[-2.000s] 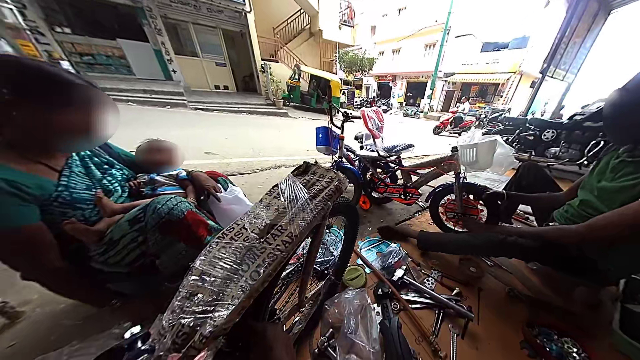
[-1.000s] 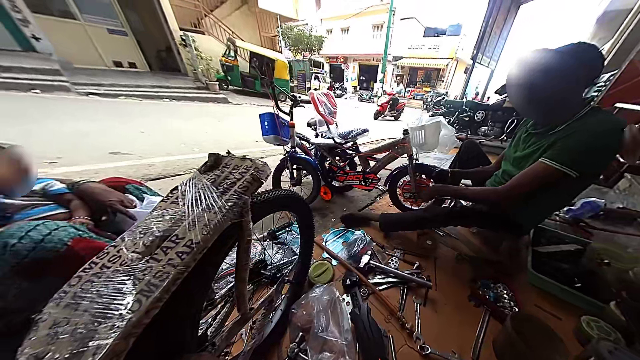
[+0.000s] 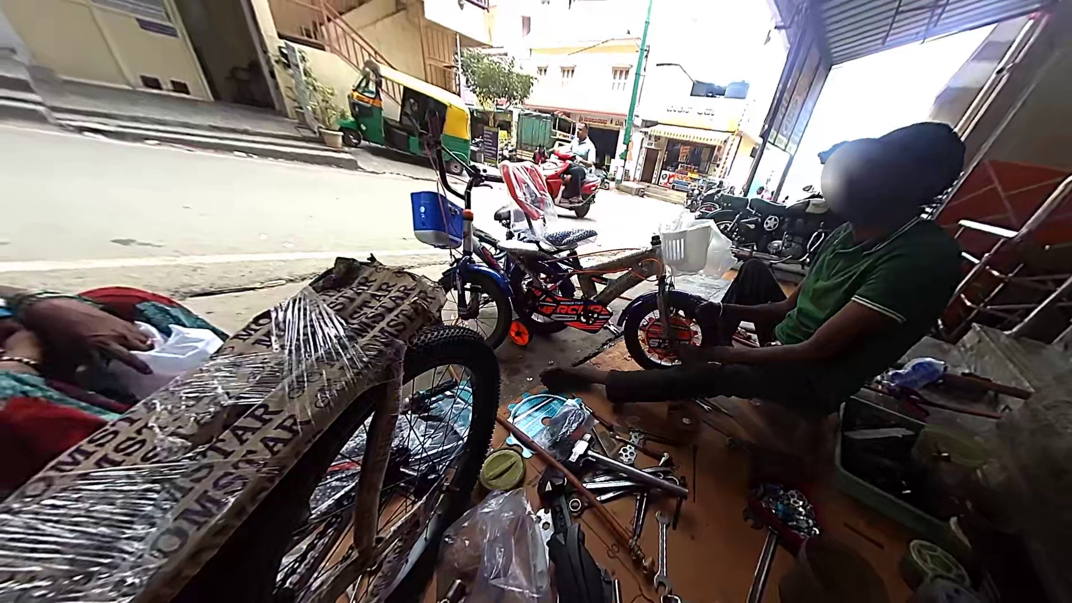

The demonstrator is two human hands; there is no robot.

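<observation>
Neither my left hand nor my right hand shows in the head view. A bicycle frame (image 3: pixel 251 402) wrapped in printed cardboard and clear plastic film fills the lower left. Its knobby-tyred wheel (image 3: pixel 481 385) stands just right of the wrapping. On the brown floor beside the wheel lie a green round lid (image 3: pixel 502 470), a clear plastic bag (image 3: pixel 502 544), a hammer (image 3: pixel 628 471), a combination wrench (image 3: pixel 662 548) and a long thin rod (image 3: pixel 569 477). A red dish (image 3: pixel 783 511) of small metal parts lies farther right.
Beyond the tools, a seated person in a green shirt (image 3: pixel 871 285) has hands at the wheel of a children's bicycle (image 3: pixel 569 310). Another person's hand (image 3: pixel 88 327) is at the left edge. A green crate (image 3: pixel 888 477) stands right. A scooter (image 3: pixel 569 180) and an auto-rickshaw (image 3: pixel 410 113) are on the street.
The view has swung right. A red scooter with a rider has come nearer along the street since a second ago.
</observation>
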